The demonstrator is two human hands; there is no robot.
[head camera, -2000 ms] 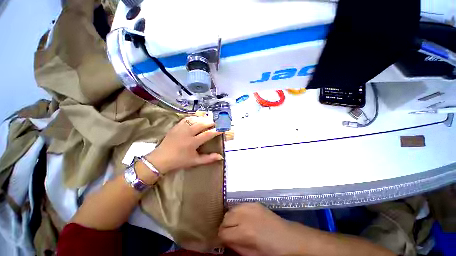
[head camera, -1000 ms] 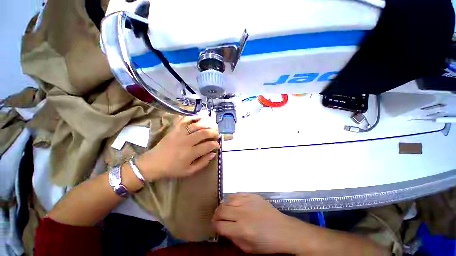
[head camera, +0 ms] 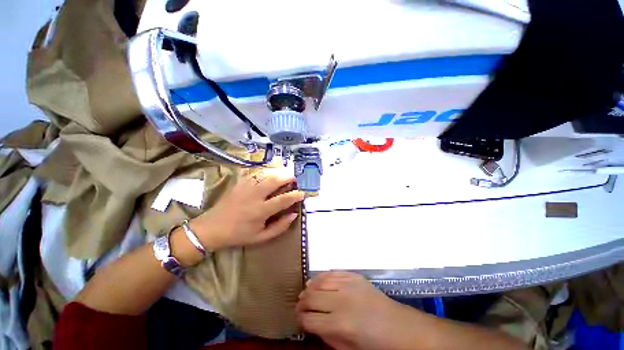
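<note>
A khaki fabric panel (head camera: 263,287) lies left of the needle, its straight right edge with pale stitching running from the presser foot area to the table's front. My left hand (head camera: 253,205) lies flat on the panel just below the needle, fingers a little spread. My right hand (head camera: 335,307) pinches the panel's edge at the table's front. The grey-blue block (head camera: 309,176) sits right of the needle, close to my left fingertips. The needle tip is hard to make out. A white paper label (head camera: 179,194) lies on the khaki cloth left of my left hand.
The white machine head (head camera: 383,89) spans the top, with a black cloth (head camera: 547,68) over it. Behind the needle lie a red loop (head camera: 374,145) and a black device (head camera: 472,147) with a cable. Khaki cloth (head camera: 102,171) is heaped at left. A measuring tape (head camera: 438,283) lines the front edge.
The view has shifted, moving the machine in the picture. My left hand stays on the panel near the needle. My right hand still holds the edge at the front.
</note>
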